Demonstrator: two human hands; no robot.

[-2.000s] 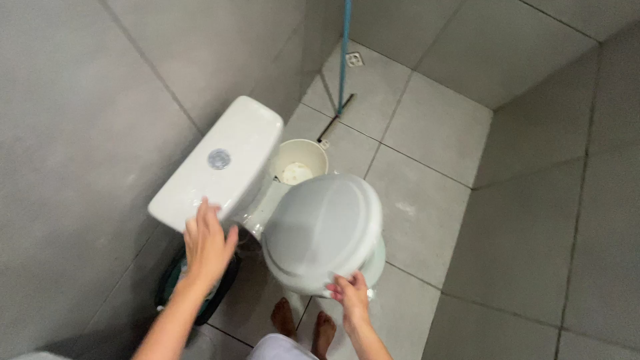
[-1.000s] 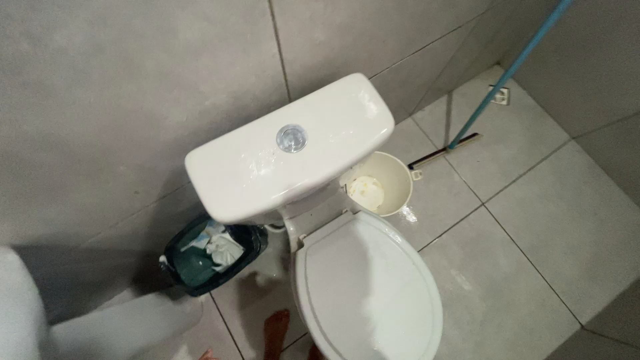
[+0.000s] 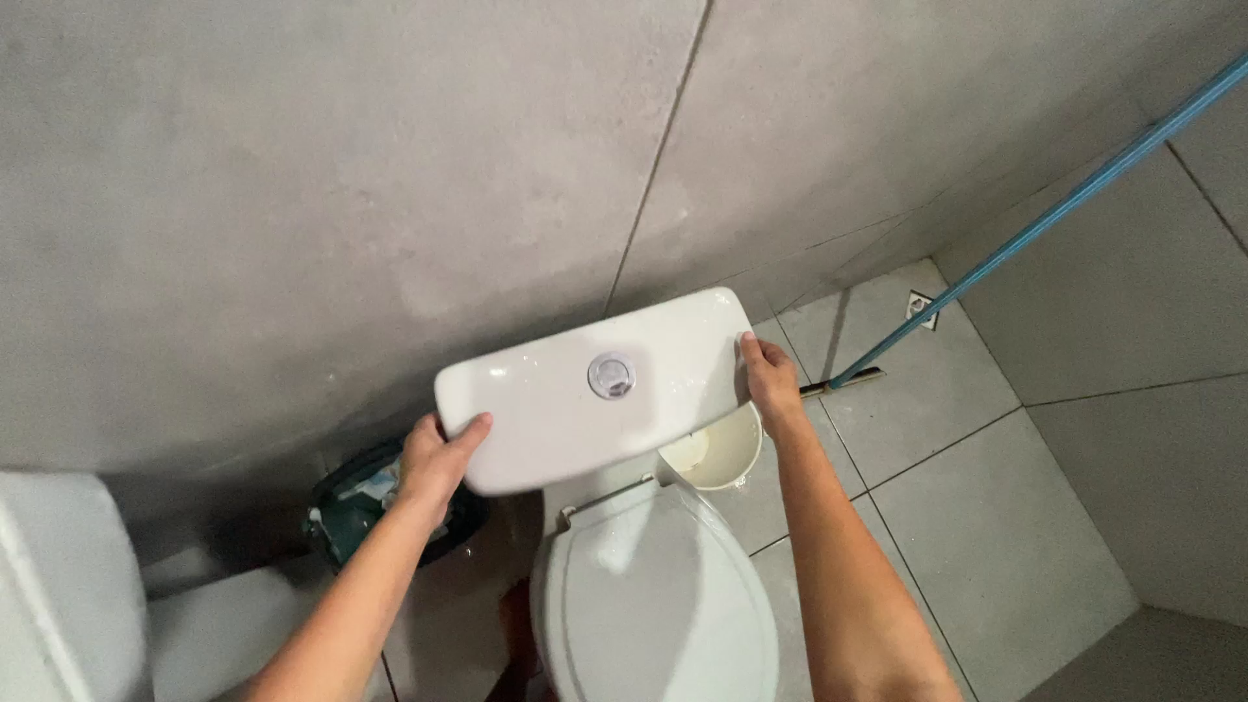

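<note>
Both ends of the white ceramic toilet tank lid [image 3: 546, 409] are gripped. My left hand [image 3: 434, 463] has its thumb on top of the lid's left end, fingers down its side and partly hidden. On the right end, my right hand [image 3: 770, 380] holds the edge with the thumb up and the fingers along the side. A round chrome flush button [image 3: 611, 376] sits in the middle of the lid. Below it is the closed toilet seat cover [image 3: 653, 595]. Whether the lid is lifted off the tank cannot be told.
A dark green bin [image 3: 341, 526] with waste stands left of the toilet. Right of it are a cream bucket [image 3: 726, 453], a squeegee with a blue pole [image 3: 1024, 234] and a floor drain [image 3: 920, 309]. A white basin [image 3: 68, 575] juts in at lower left. Gray tiled walls enclose the space.
Two seconds ago my left hand was over the tank's near end and my right at the seat cover's edge; now both hold the tank lid's ends. The view has swung considerably.
</note>
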